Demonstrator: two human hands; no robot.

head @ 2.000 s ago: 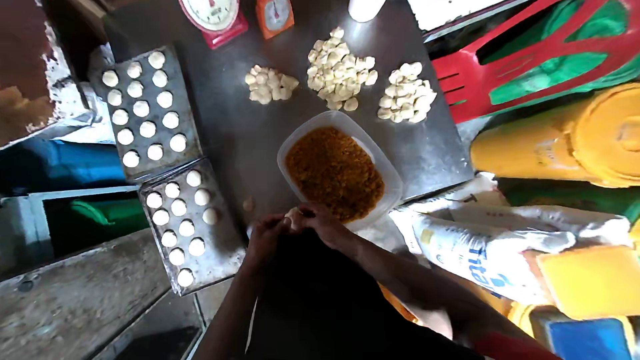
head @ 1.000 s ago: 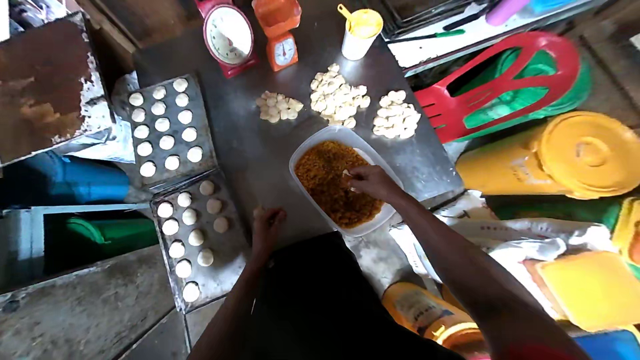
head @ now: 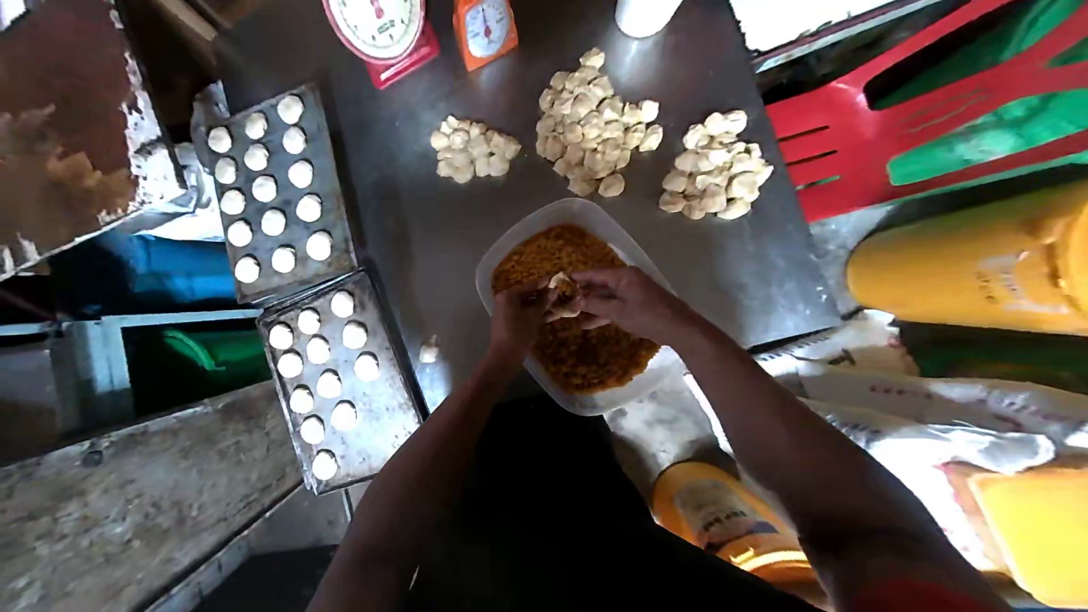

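Over a translucent plastic tub (head: 506,246) of orange-brown crumbly filling (head: 586,357), my left hand (head: 520,313) and my right hand (head: 625,299) hold one piece of dough (head: 561,289) between them, with some filling on it. Beyond the tub, flattened dough pieces lie in a small pile (head: 474,150), a larger middle pile (head: 591,127) and a right pile (head: 718,166). On the left, rows of round white dough balls sit on a far metal tray (head: 327,153) and a near metal tray (head: 382,425). A small dough piece (head: 429,349) lies on the table beside the near tray.
On the dark metal table (head: 391,195) stand a red dial scale (head: 404,59), an orange dial scale (head: 486,30) and a white container (head: 644,13). A red plastic chair (head: 837,127), a yellow bucket (head: 952,263) and white sacks (head: 918,408) are at the right. Another yellow container (head: 722,518) stands below.
My left hand has moved right from the table to the tub and now meets my right hand there. A second ago my right hand was alone over the filling.
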